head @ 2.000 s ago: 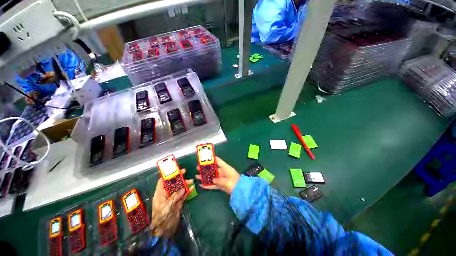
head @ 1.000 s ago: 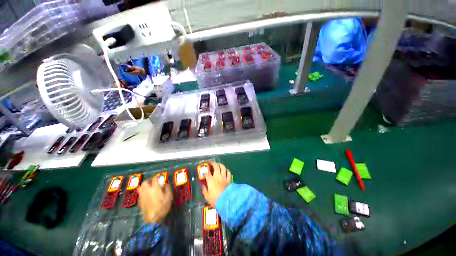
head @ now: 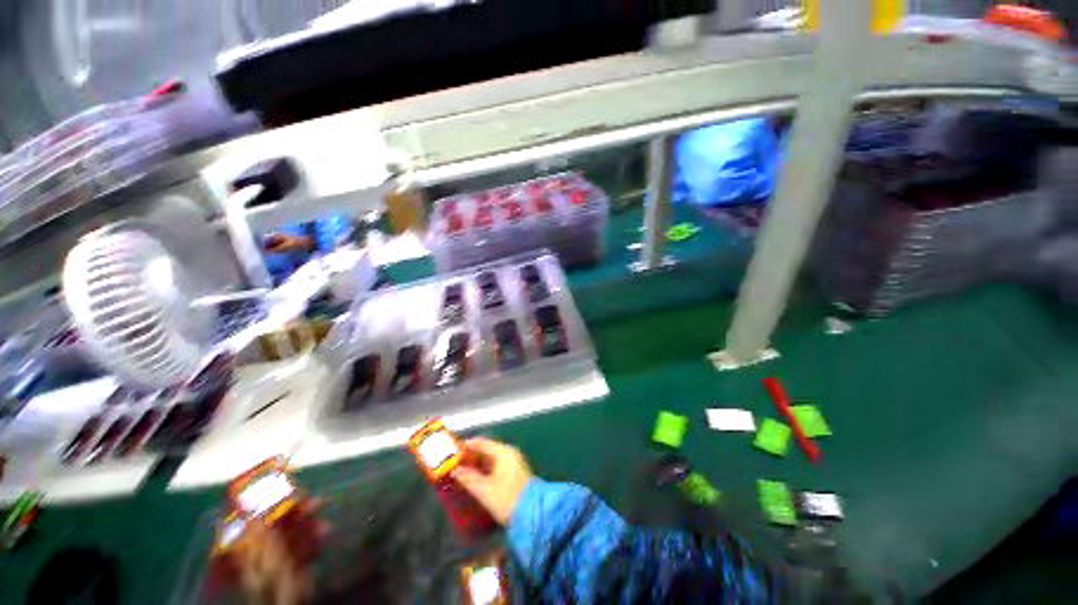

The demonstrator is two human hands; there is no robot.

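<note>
My right hand (head: 494, 479) holds an orange-red keypad phone (head: 440, 451) by its side, its small screen lit, above the near clear tray (head: 367, 502). My left hand (head: 274, 565) is blurred at the lower left and holds another orange-red phone (head: 262, 492) with a lit screen. Another lit phone (head: 484, 584) lies below my right hand, cut off by the bottom edge. The rest of the near tray is blurred and partly behind my hands.
A far clear tray (head: 455, 337) holds several black phones on a white board (head: 567, 399). A white fan (head: 124, 301) stands left. Green cards (head: 669, 429), a white card (head: 729, 420) and a red pen (head: 792, 420) lie right, near a post (head: 790, 225).
My hands were down on phones in the near tray; now each holds a phone raised above it. The view has shifted, so the far tray and cards appear lower and further left.
</note>
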